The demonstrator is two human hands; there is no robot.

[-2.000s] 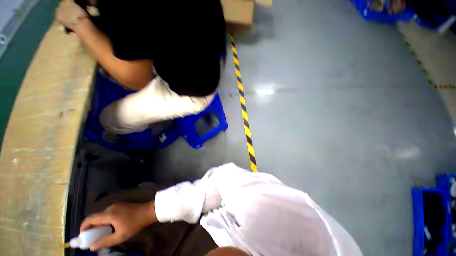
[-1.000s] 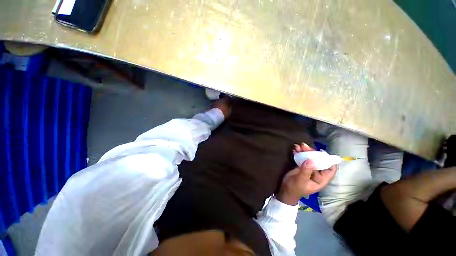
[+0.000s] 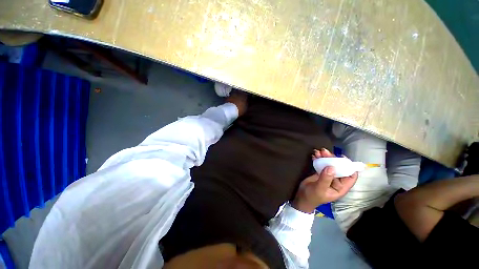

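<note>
A white glue bottle (image 3: 339, 166) with a yellow nozzle lies in my right hand (image 3: 324, 184), above the brown cloth on my lap. The nozzle points right. My left hand (image 3: 240, 101) reaches under the table's front edge; only the part near the wrist shows, and its fingers and anything in them are hidden. A white object (image 3: 222, 89) shows beside it at the edge; I cannot tell what it is.
The tan, glue-stained worktable (image 3: 252, 47) runs across the top. A smartphone (image 3: 76, 6) lies at its left end. A ribbed blue surface (image 3: 42, 136) stands at left. A black-shirted person (image 3: 415, 226) sits at right, an arm near the table.
From the floor and the coworker's side, the view has swung to the table and my lap. Since one second ago it has shifted slightly; the bottle stays in my right hand.
</note>
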